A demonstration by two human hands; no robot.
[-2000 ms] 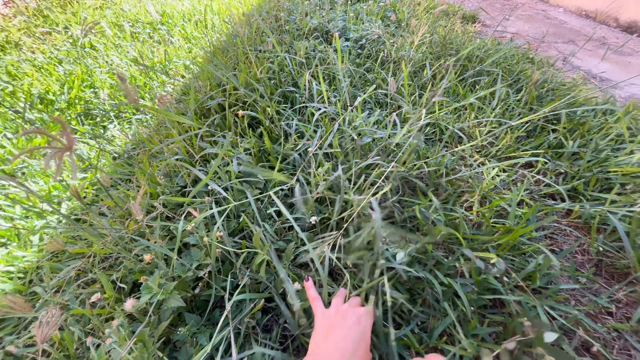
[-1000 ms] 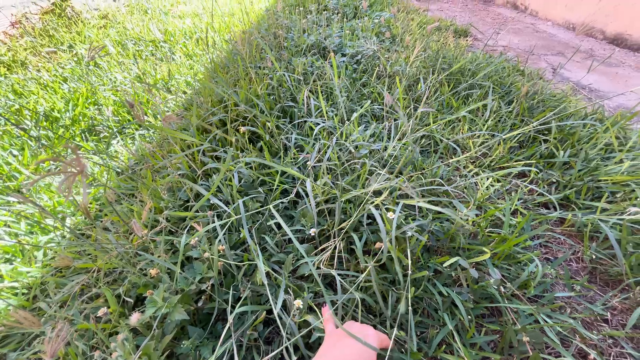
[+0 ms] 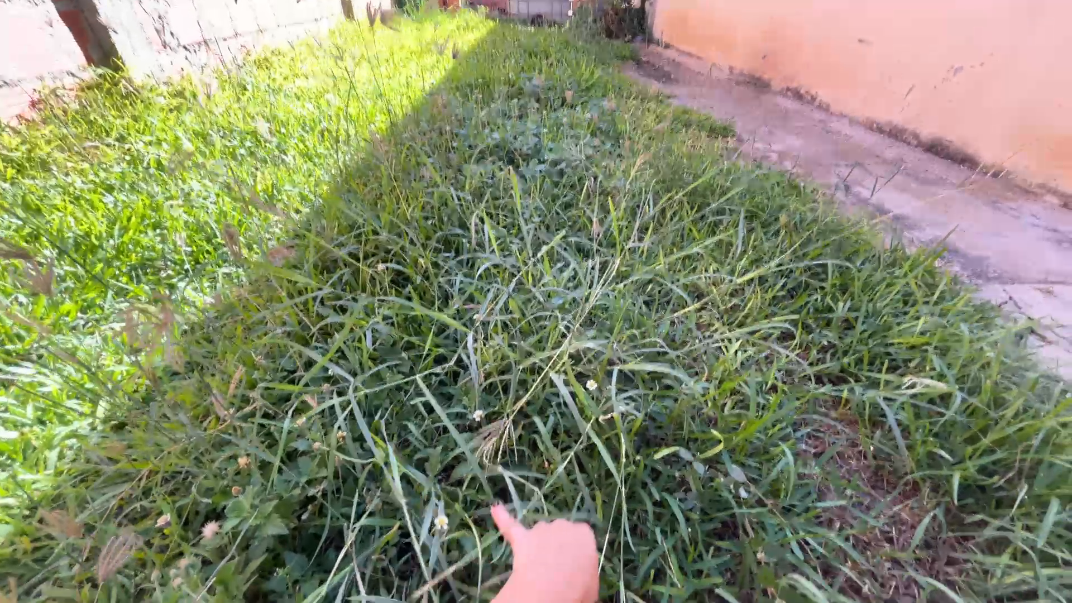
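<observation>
At the bottom centre of the head view, my left hand is over long green grass, back of the hand up. One finger with a painted nail sticks out on its left side, and the others are curled. Whether anything is inside the curled fingers cannot be seen. A small white flower is just left of the hand, and a long thin stem rises to its right. A dry seed head lies across the grass above it. My right hand is not in view.
A concrete path runs along an orange wall on the right. Sunlit grass borders a whitish wall on the left. Dry brown ground cover shows at lower right.
The view has tilted up, showing more walls and path. My left hand's fingers were more spread two seconds ago and are now more curled. A sliver of skin at its right has left view.
</observation>
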